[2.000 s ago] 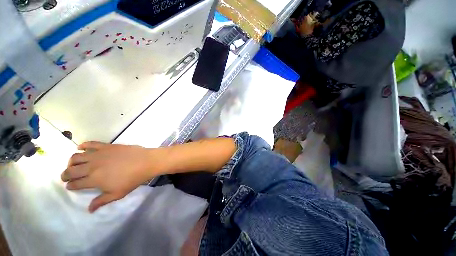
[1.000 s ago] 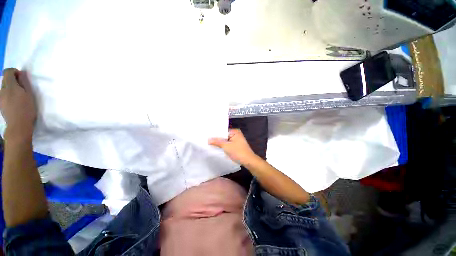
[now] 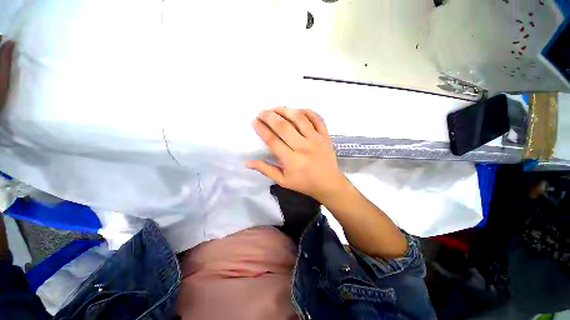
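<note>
A large white fabric panel (image 3: 125,106) covers the left and middle of the machine table and hangs over the front edge onto my lap. Thin dark lines run down it. My right hand (image 3: 297,147) lies on the panel's right part near the table's front edge, palm down, fingers spread. My left hand (image 3: 5,72) is at the far left rim, cut off by the picture's edge; only a part shows beside the panel, so its grip cannot be told.
The cream machine bed (image 3: 375,50) is at the upper right. A metal fitting (image 3: 462,85) and a black smartphone (image 3: 479,124) lie at the right, near brown tape (image 3: 541,127). White pieces (image 3: 406,194) hang below the table. Blue bins (image 3: 53,214) show at the lower left.
My right hand has moved from the panel's right edge up onto its surface, fingers now spread. My left hand has moved up and left, mostly out of view. The panel's hanging part has shifted left.
</note>
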